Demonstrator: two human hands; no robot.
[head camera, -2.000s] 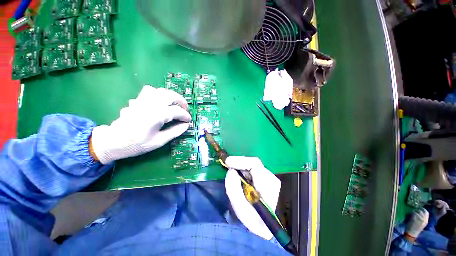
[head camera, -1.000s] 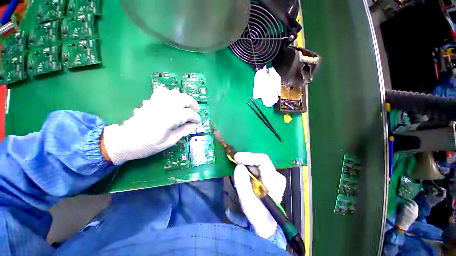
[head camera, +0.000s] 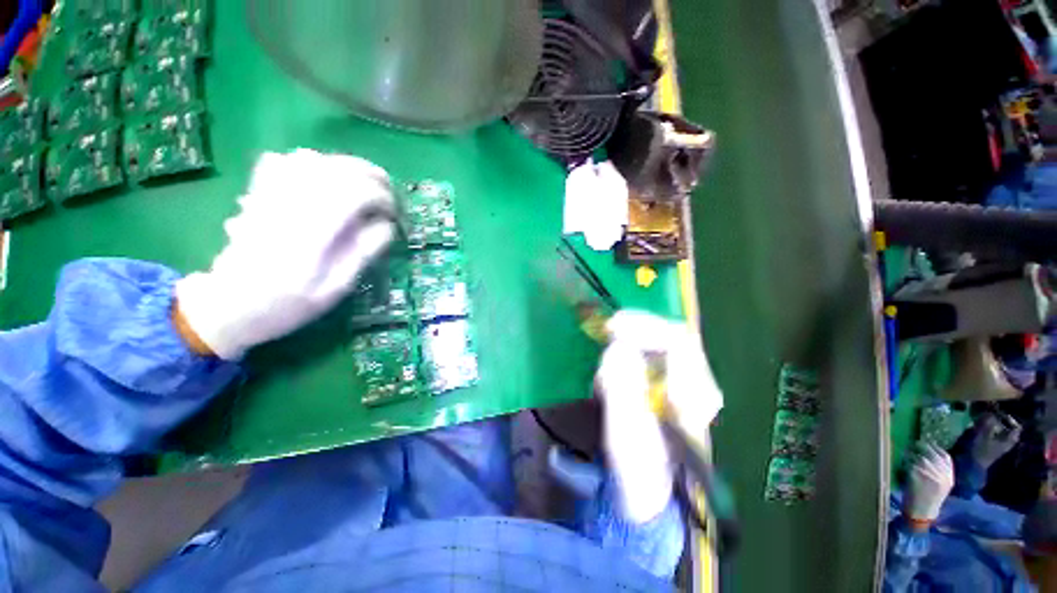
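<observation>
A green PCB panel (head camera: 446, 284) of several small joined boards lies on the green mat near its front edge. My left hand (head camera: 290, 249), in a white glove, is over the panel's upper left part and hides some of it. Its fingertips are bent together; whether they hold solder wire cannot be seen. My right hand (head camera: 658, 400), gloved and blurred, is right of the panel at the mat's right edge. It holds the soldering iron (head camera: 593, 321), whose blurred tip points up and left, away from the panel, near the tweezers (head camera: 588, 272).
Finished or waiting PCB panels (head camera: 87, 145) lie upper left. A clear fume hood (head camera: 400, 58) and black fan (head camera: 568, 99) stand at the back. A white wipe (head camera: 596, 205), tip-cleaning tray (head camera: 653, 232) and iron stand (head camera: 672, 151) are right. The conveyor (head camera: 742, 232) carries a panel (head camera: 794, 434). Another person's gloved hands show far right.
The iron has left the panel and moved right with my right hand. My left hand has moved up and left over the panel. The view has shifted slightly right.
</observation>
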